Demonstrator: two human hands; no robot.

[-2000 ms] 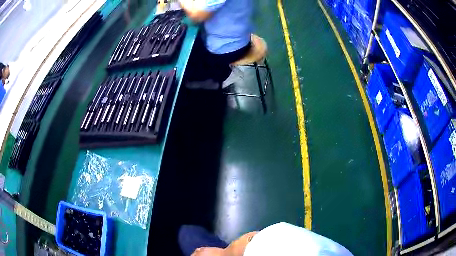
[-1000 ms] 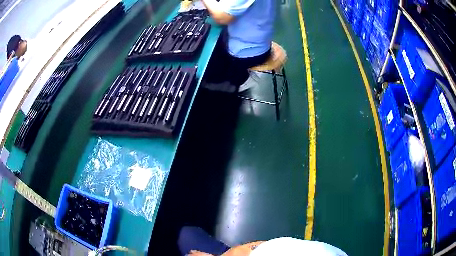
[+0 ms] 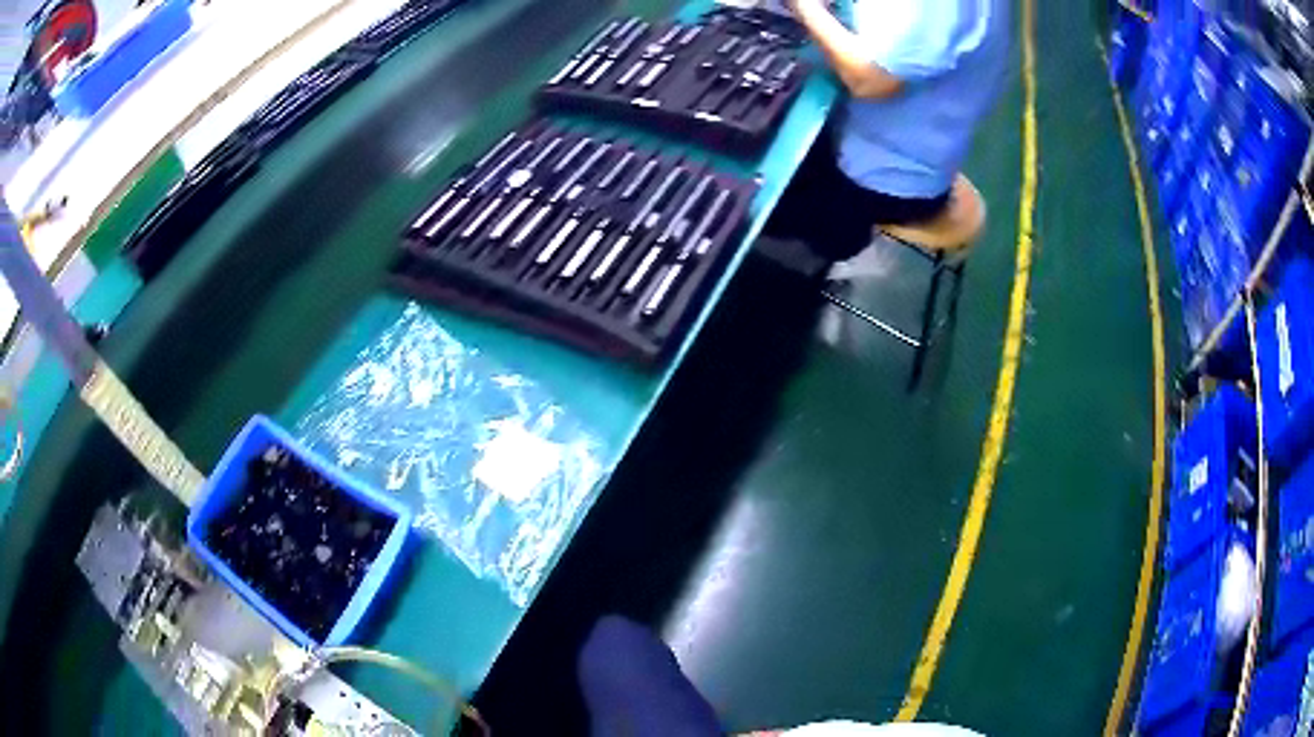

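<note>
No hand of mine shows clearly; only a white sleeve (image 3: 879,730) and a sliver of skin show at the bottom edge. Nearest in front of me is a blue parts bin (image 3: 386,583) holding many small black parts (image 3: 296,530). The metal assembly jig (image 3: 216,655) lies beside it at the lower left, with a clear yellowish air hose (image 3: 396,662) looping from it. A crinkled clear plastic bag (image 3: 432,418) with a white label lies flat on the bench beyond the bin.
A black tray (image 3: 533,310) of rods lies past the bag, with another tray (image 3: 663,115) behind. A person in a light blue shirt (image 3: 930,101) sits on a stool at the bench. A post (image 3: 144,432) stands behind the bin. Blue crates (image 3: 1210,475) line the right.
The view has turned left and down: the bin, bag, trays and seated person have shifted right in the picture, and more of the jig shows. My forearm has nearly left the bottom edge.
</note>
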